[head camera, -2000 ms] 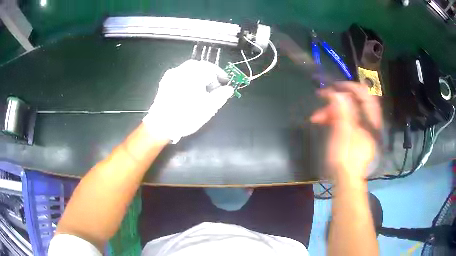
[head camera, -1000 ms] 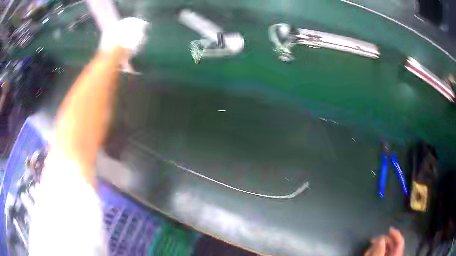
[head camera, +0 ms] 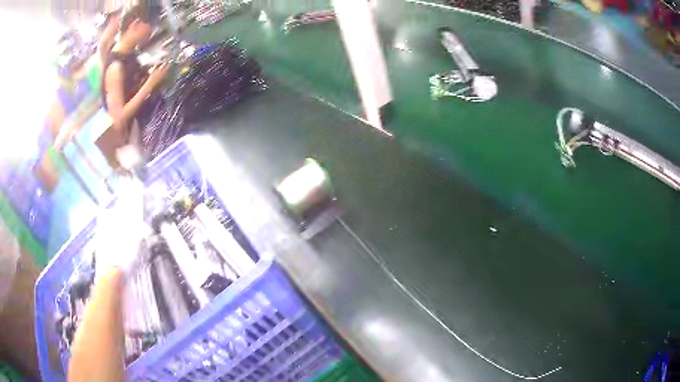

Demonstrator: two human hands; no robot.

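Note:
My left hand (head camera: 123,224), in a white glove, reaches over the blue-purple parts crate (head camera: 246,328) at the left. It is overexposed and blurred, so I cannot tell whether its fingers hold a unit. Several long silver motor units (head camera: 195,257) lie in the crate beside the hand. My right hand is out of the picture.
The solder spool (head camera: 306,186) stands by the crate, its solder wire (head camera: 417,298) curving across the dark bench. Motor units (head camera: 634,157) with wires lie on the green belt. A white post (head camera: 363,60) rises behind. Another person (head camera: 127,82) works at upper left. Blue cutters (head camera: 656,367) show at lower right.
The view has swung left. My left hand has moved from over the green belt to the crate. My right hand has gone out of the picture.

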